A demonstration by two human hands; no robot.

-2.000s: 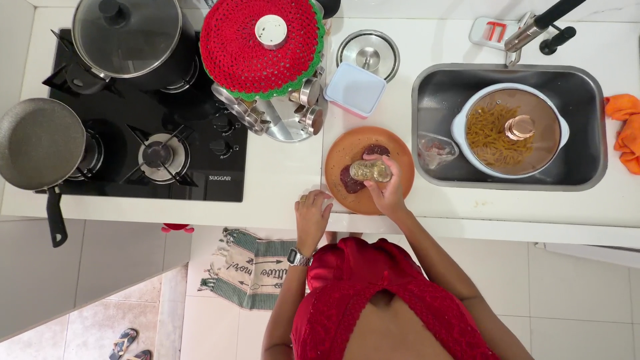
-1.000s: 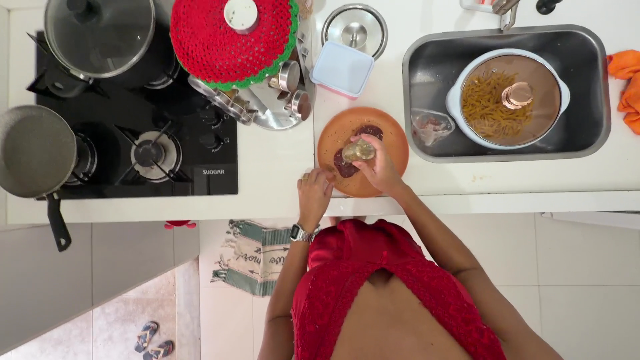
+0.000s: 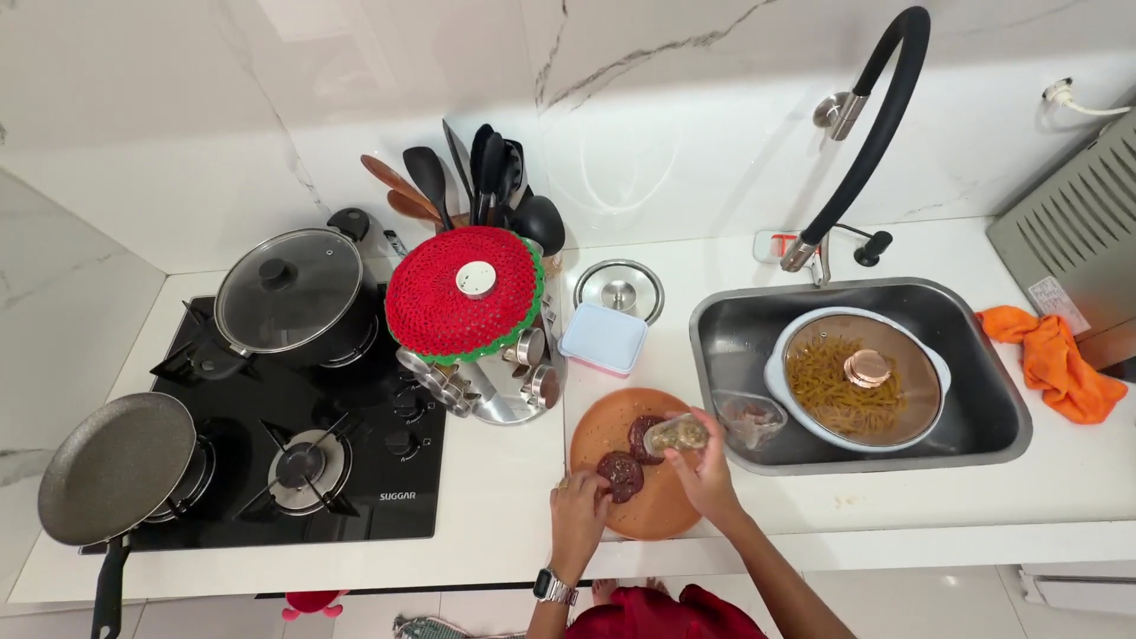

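An orange plate (image 3: 667,508) lies near the counter's front edge with two dark red meat patties on it. Seasoning flecks dot the plate and the left patty (image 3: 620,476). My right hand (image 3: 704,470) grips a small clear jar of dried herbs (image 3: 676,434), tilted on its side above the right patty (image 3: 641,438). The fingertips of my left hand (image 3: 581,510) are at the lower left edge of the left patty; whether they pinch anything cannot be told. Behind the plate is a light blue lidded container (image 3: 603,337).
Left stands a spice rack (image 3: 510,399) under a red crocheted cover (image 3: 453,288). A frying pan (image 3: 120,466) and a lidded pot (image 3: 288,293) sit on the gas cooktop (image 3: 373,510). The sink (image 3: 976,435) holds a lidded dish of pasta (image 3: 843,390) and a plastic bag (image 3: 753,419).
The view has tilted up towards the wall. My left hand has moved from the plate's edge to the left patty. The jar stays in my right hand over the plate.
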